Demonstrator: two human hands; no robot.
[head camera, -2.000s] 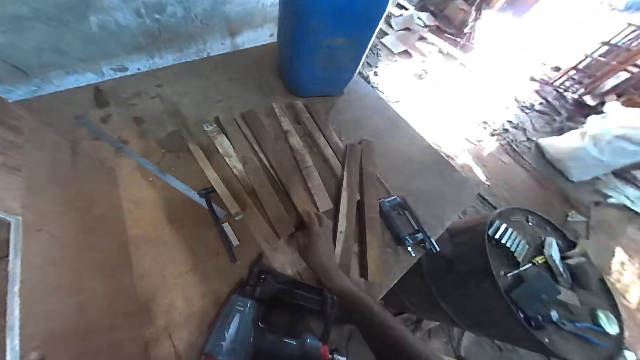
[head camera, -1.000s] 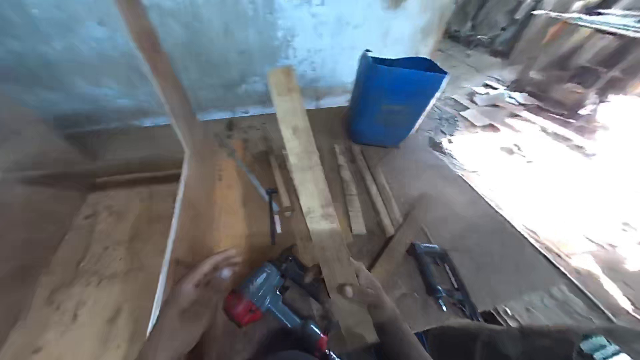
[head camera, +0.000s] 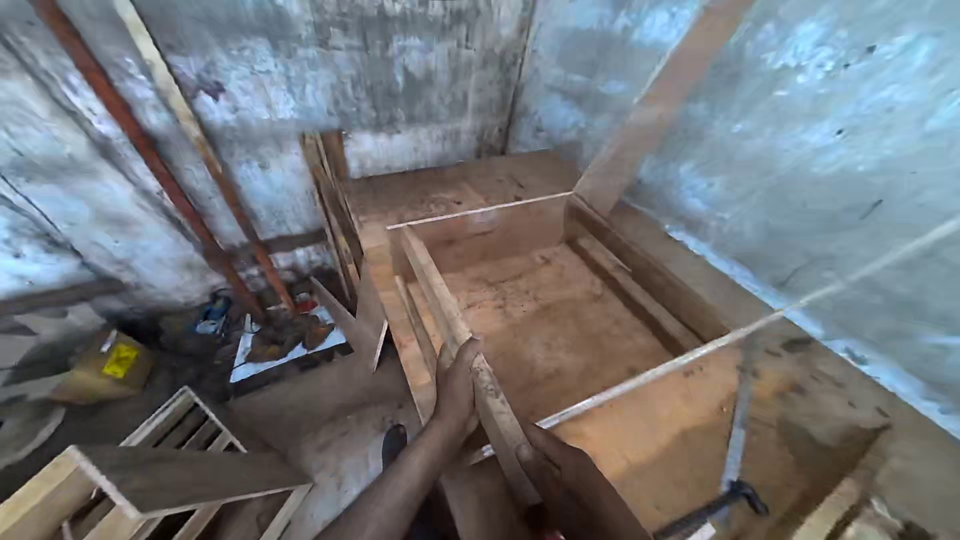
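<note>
Both hands are on a long wooden strip (head camera: 491, 394) that slants over the near left side of a wooden box frame (head camera: 652, 382). My left hand (head camera: 455, 386) grips the strip around its middle. Closer to me, my right hand (head camera: 559, 465) is closed on the strip's near end. The strip's far end lies near the left corner of the frame. Inside the frame, battens (head camera: 634, 292) run along the right-hand board. A hammer (head camera: 712, 510) lies at the lower right, beside a metal square (head camera: 738, 427).
A slatted wooden crate (head camera: 187, 480) stands at lower left, near a cardboard box (head camera: 105, 367). Boards (head camera: 334, 210) and poles (head camera: 150, 165) lean on the wall. A wide board (head camera: 660, 105) rises from the frame's far corner.
The view has swung left to the box frame. A second ago my right hand was on a wide board and my left hand was apart, near the nail gun; both now hold a strip.
</note>
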